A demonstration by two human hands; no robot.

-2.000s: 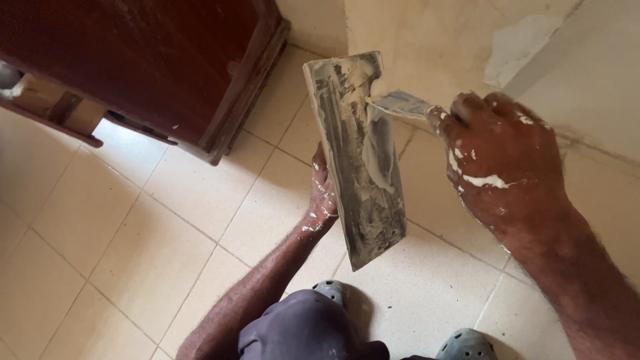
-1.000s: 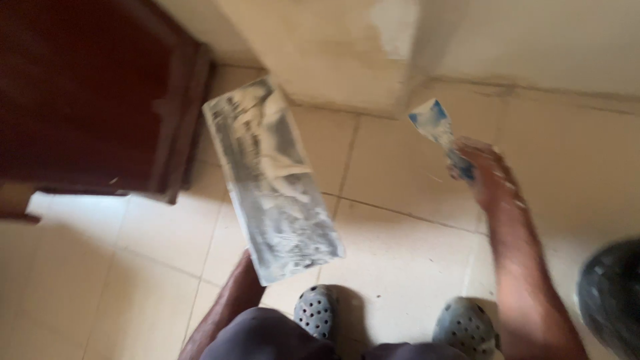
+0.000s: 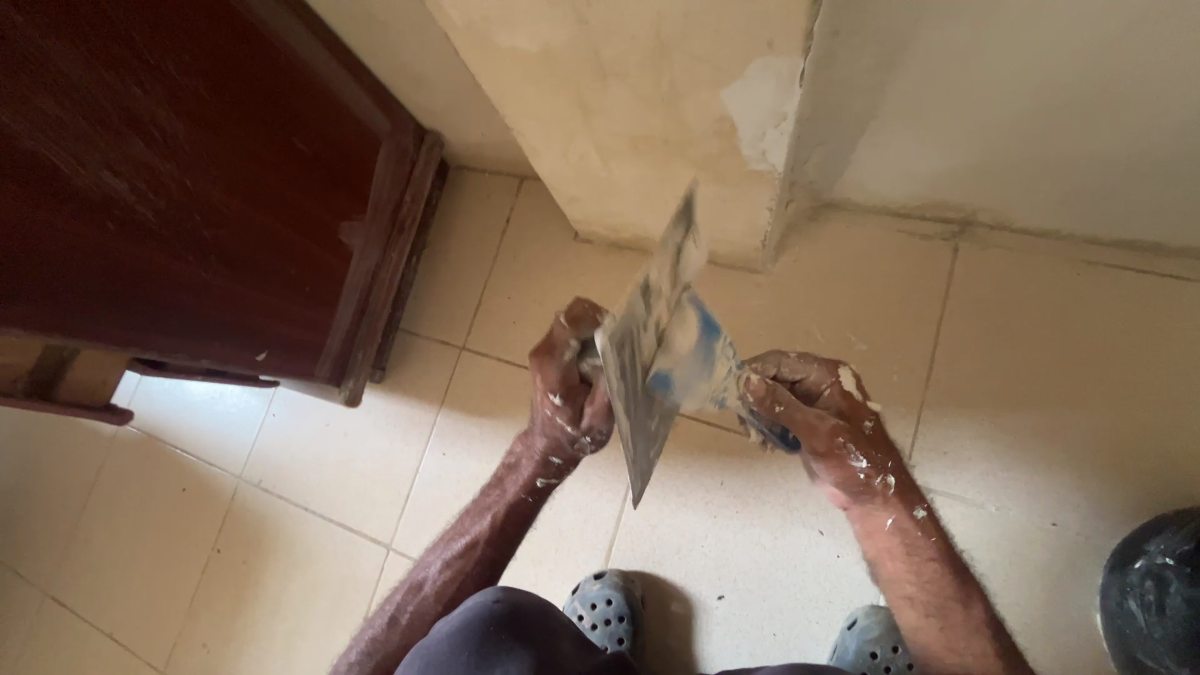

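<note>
My left hand (image 3: 570, 380) grips the handle behind a rectangular plastering trowel (image 3: 647, 356), whose metal blade is tilted steeply and smeared with filler. In my right hand (image 3: 816, 412) is a putty knife (image 3: 696, 352) with a dark blue handle; its coated blade lies against or just over the face of the trowel. The putty knife is partly blurred. White and cream filler spots both hands and wrists.
A dark red wooden cabinet (image 3: 206, 187) stands at the left. Ahead is a wall corner (image 3: 656, 122) with a pale patch near its edge. A black bucket-like container (image 3: 1153, 591) is at the lower right, on the tiled floor (image 3: 750, 525). My perforated clogs (image 3: 605, 609) show below.
One second ago the trowel lay face up and the putty knife was apart at the right. Now the trowel is tilted steeply, and the putty knife is at its face.
</note>
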